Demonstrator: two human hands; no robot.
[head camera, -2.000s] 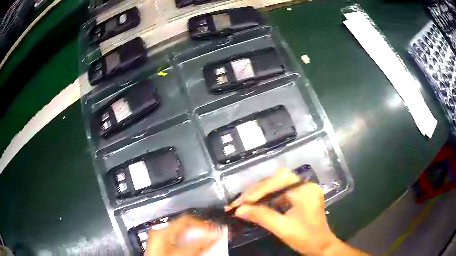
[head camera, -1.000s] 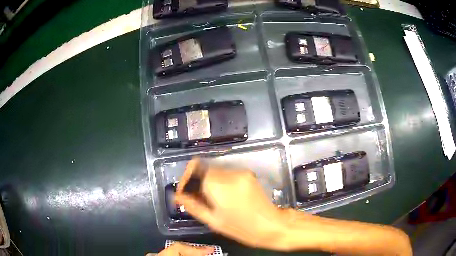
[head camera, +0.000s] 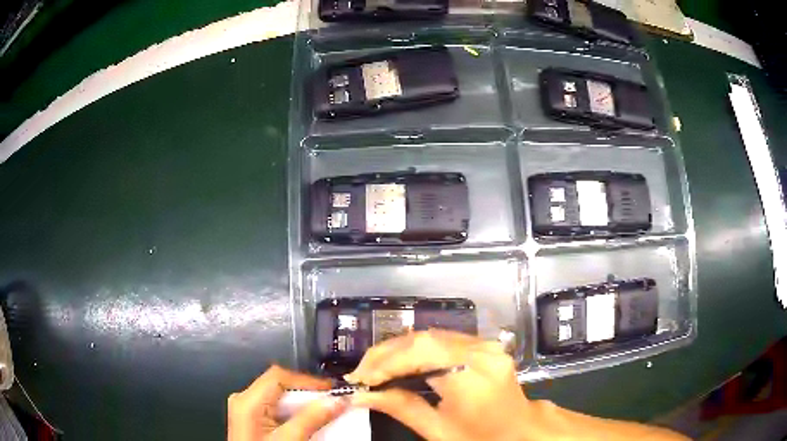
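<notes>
A clear blister tray (head camera: 521, 258) holds black phones, back up, in two columns. The nearest left phone (head camera: 336, 332) is partly covered by my right hand; the nearest right phone (head camera: 634, 313) lies fully visible. My right hand (head camera: 449, 379) holds slim dark tweezers (head camera: 414, 377) above the tray's near edge, tips close to the sheet. My left hand (head camera: 276, 405) holds a small white sticker sheet (head camera: 352, 425) with a dotted edge, below the nearest left phone. The two hands are close together. Whether a sticker is on the tips cannot be seen.
The dark green bench (head camera: 155, 215) lies under the tray. A pale curved strip (head camera: 147, 71) crosses the upper left. Long white paper strips (head camera: 759, 172) lie at the right. A small yellow piece (head camera: 471, 51) is in the tray's upper part. A red object (head camera: 749, 379) is at lower right.
My right hand has moved from the nearest left phone down to the sticker sheet. My left hand has come further into view with the sheet. The tray now appears further right in the picture.
</notes>
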